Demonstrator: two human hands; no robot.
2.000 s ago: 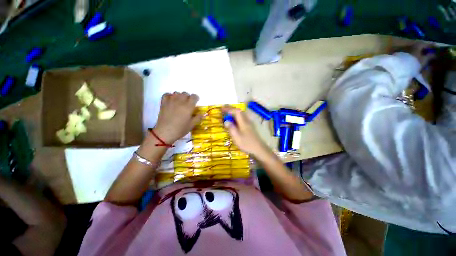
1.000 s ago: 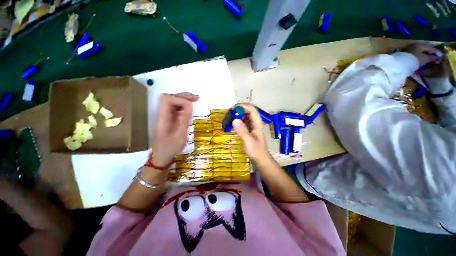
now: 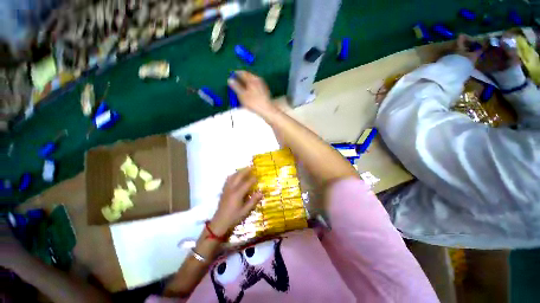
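Yellow-wrapped parts [image 3: 281, 192] lie in tight rows on a white work sheet [image 3: 151, 245] in front of me. My left hand [image 3: 237, 198] is at the left edge of the rows, fingers slightly spread, with nothing visible in it. My right hand [image 3: 251, 93] reaches forward over the green belt. Its fingertips are around a blue battery cell [image 3: 234, 97], with blue showing above and below the fingers. Another blue cell with a white patch [image 3: 209, 96] lies just left of it. My right forearm hides part of the pile of spare blue cells [image 3: 366, 141].
A cardboard scrap box [image 3: 179, 174] with pale-yellow liner slips stands at left. A grey post [image 3: 305, 65] rises close beside my right hand. Blue cells and tan assemblies [image 3: 155, 70] are scattered on the belt. A person in a white sleeve [image 3: 438, 142] works at right; another person's arm shows lower left.
My right hand has moved from above the yellow rows forward to the belt. My left hand has lowered onto the rows' left edge. The view has shifted, showing more of the belt's far side.
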